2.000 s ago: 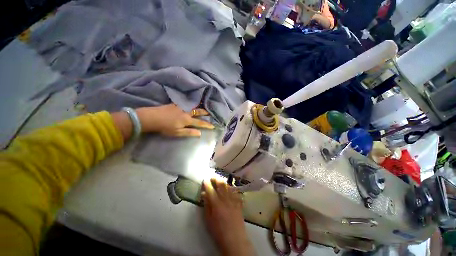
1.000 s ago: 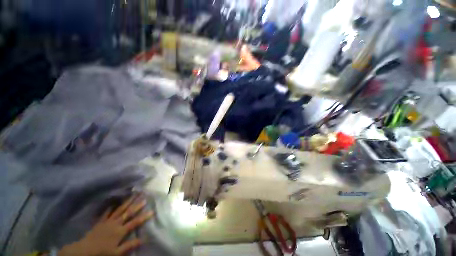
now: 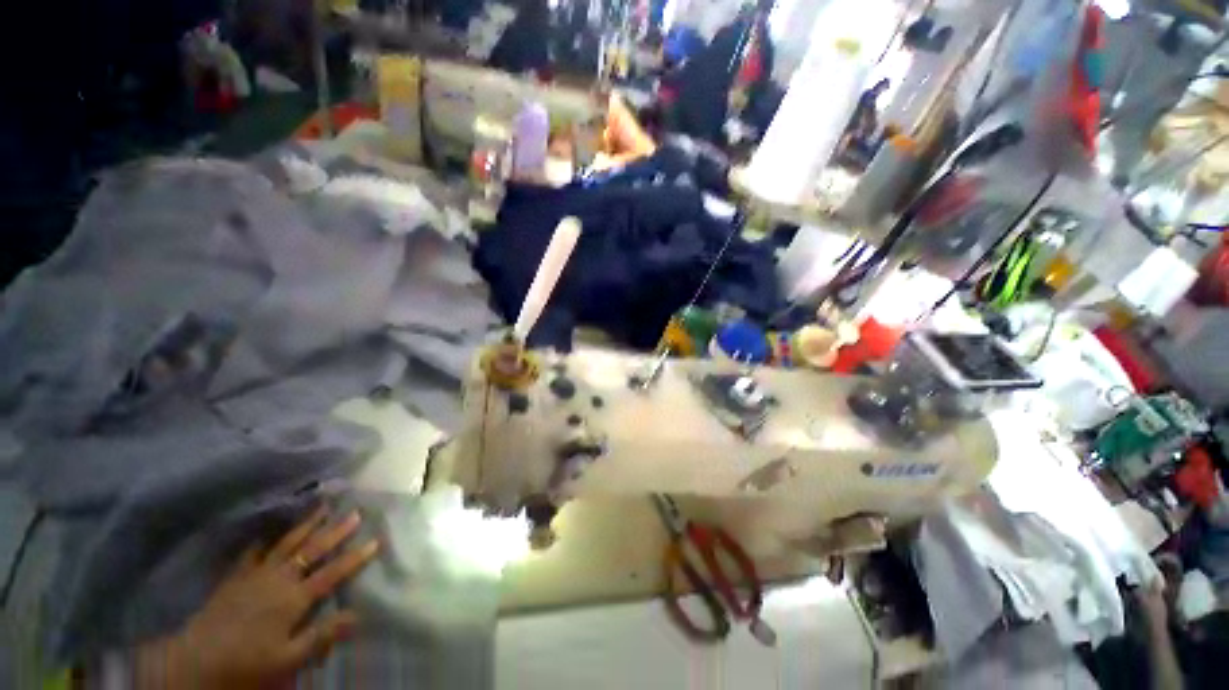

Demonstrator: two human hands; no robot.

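A grey garment panel lies left of and up to the lamp glow at the needle of the cream-white sewing machine head. The presser foot and needle are lost in the glare. My left hand rests flat on the grey cloth at the lower left, fingers spread, with a ring on one finger. My right hand is not in view. Shears with red-orange handles lie on the bed beneath the arm.
A rumpled grey pile fills the left. A navy pile lies behind the machine. A white thread cone stands at the back. A smartphone lies past the arm's end. Pale cloth hangs at right.
The view has swung up and to the right, showing more of the workshop. My left hand shows lower and further left, fingers spread. My right hand, earlier near the needle, has left the picture.
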